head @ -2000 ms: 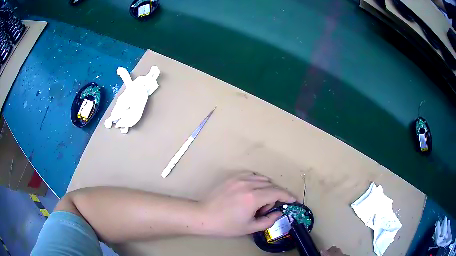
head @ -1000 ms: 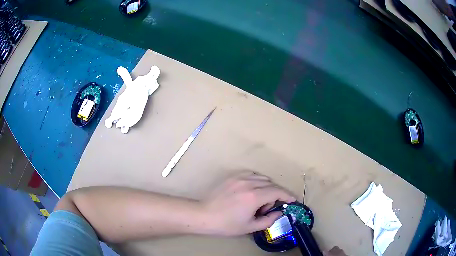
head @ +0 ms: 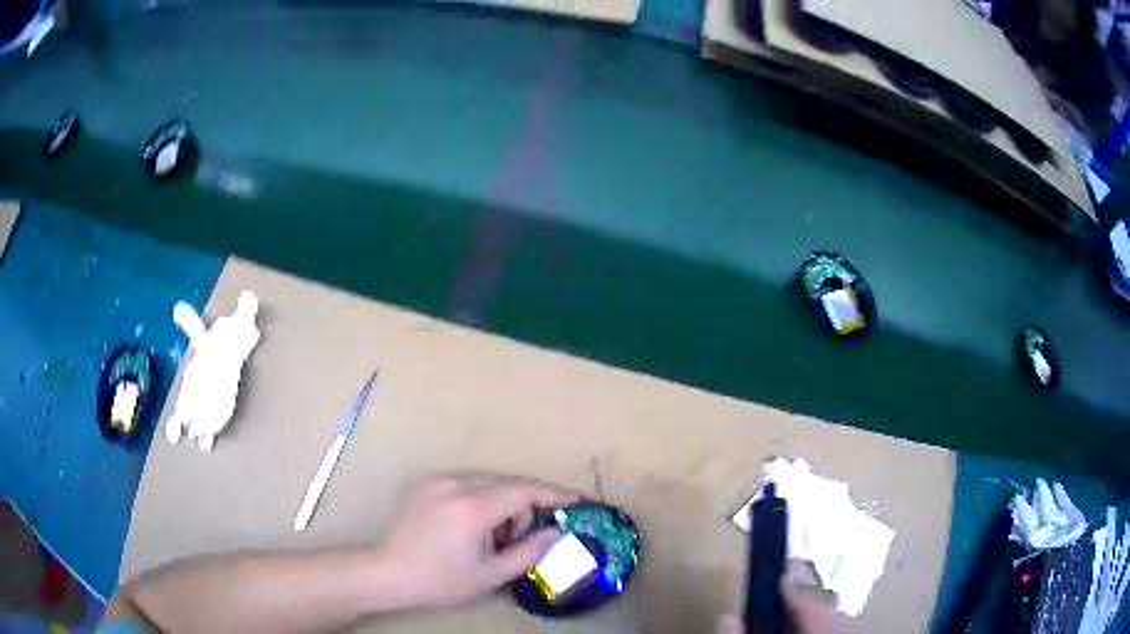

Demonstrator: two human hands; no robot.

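Observation:
My left hand (head: 452, 539) is shut on the edge of a black device half-shell (head: 616, 545) on the cardboard mat. The shell holds a green board and a white-yellow battery (head: 565, 566); a thin dark wire sticks out at its top. My right hand (head: 805, 609), cut off by the bottom edge, grips a dark pen-like dispenser (head: 768, 557), upright in view, tip over a crumpled white cloth (head: 833, 533). The dispenser is apart from the shell. Its rear end is out of view.
Tweezers or a knife (head: 335, 471) and a white limbed shape (head: 213, 378) lie on the mat (head: 459, 396). Another open shell (head: 125, 394) is at left. The green conveyor (head: 372, 161) carries open shells. White strips (head: 1107, 576) lie far right; stacked cardboard sheets (head: 917, 99) stand at upper right.
The dispenser and my right hand have moved right, from the shell to the cloth. The view has shifted, showing more of the belt. Another open shell shows on the belt at right. My left hand still holds the shell.

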